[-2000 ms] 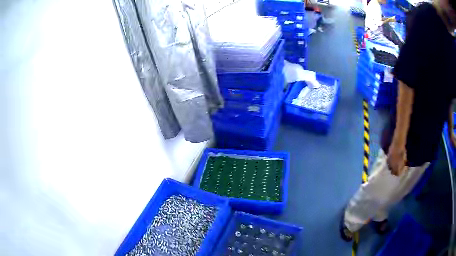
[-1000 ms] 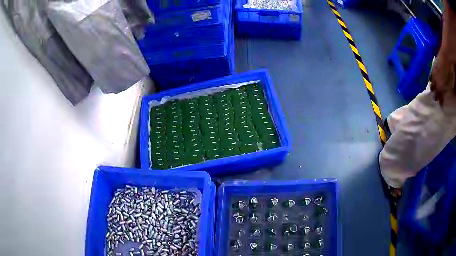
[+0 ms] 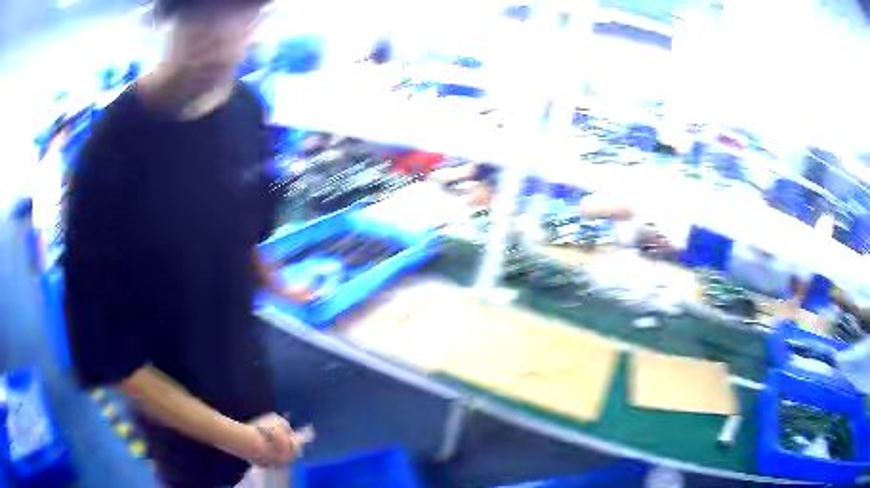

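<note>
Neither of my hands is in the picture. The view is blurred. Nearest in front is a green-topped bench (image 3: pixel 668 434) with a pale metal front edge. A large tan cardboard mat (image 3: pixel 534 362) lies on it, with a smaller cardboard piece (image 3: pixel 682 383) to its right. A small white object (image 3: pixel 729 431), perhaps a glue bottle, lies by the smaller piece. A blue crate (image 3: pixel 382 278) stands at the bench's left part. Another blue crate (image 3: pixel 773 448) at the right end holds dark green and white things, too blurred to name.
A person in a dark shirt (image 3: pixel 172 238) stands close on the left, one hand on or near the left crate. A white post (image 3: pixel 498 233) rises behind the mat. Blue crates (image 3: pixel 29 429) and a yellow-black floor line (image 3: pixel 119 424) show at lower left.
The view has swung right and up from the floor crates by the wall to the bench. The person, earlier at the right edge, now stands at the left.
</note>
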